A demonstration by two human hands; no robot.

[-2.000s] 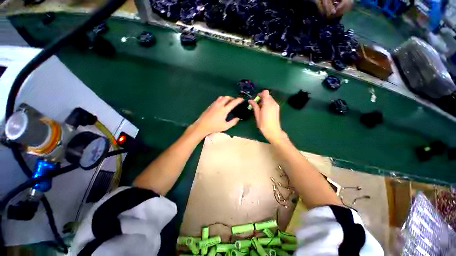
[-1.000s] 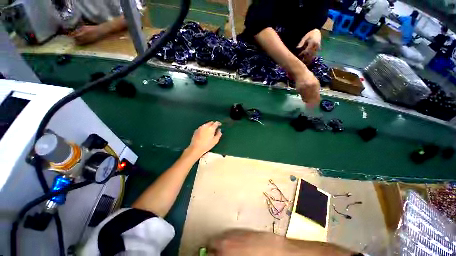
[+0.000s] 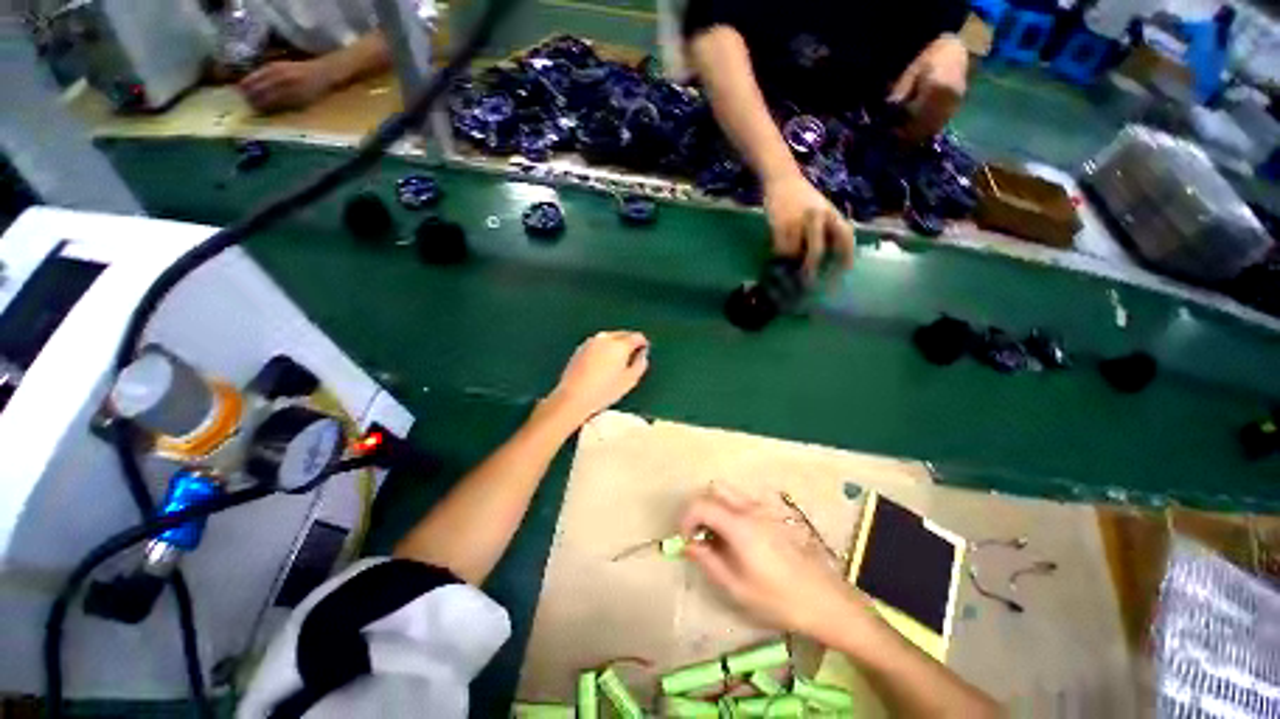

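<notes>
My right hand [image 3: 751, 555] is over the tan cardboard sheet [image 3: 639, 478], its fingers closed on a green battery cell [image 3: 672, 546] with a thin lead sticking out to the left. My left hand [image 3: 604, 374] rests at the near edge of the green belt [image 3: 520, 316], above the cardboard's top left corner; it shows no object, and its fingers are partly curled. More green cells [image 3: 730, 669] lie heaped at the bottom of the cardboard. A black housing [image 3: 751, 306] sits on the belt ahead.
A person's hand [image 3: 810, 225] reaches over the belt with a blurred dark part. Other dark housings [image 3: 943, 337] lie along the belt. A foam pad sheet [image 3: 910, 559] and wire leads [image 3: 1014, 576] lie right. A pressure gauge [image 3: 312, 450] and hoses stand left.
My right hand has moved up from the bottom edge over the cardboard with a cell. My left hand stays at the belt edge. The other person's hand has moved left and holds a dark part.
</notes>
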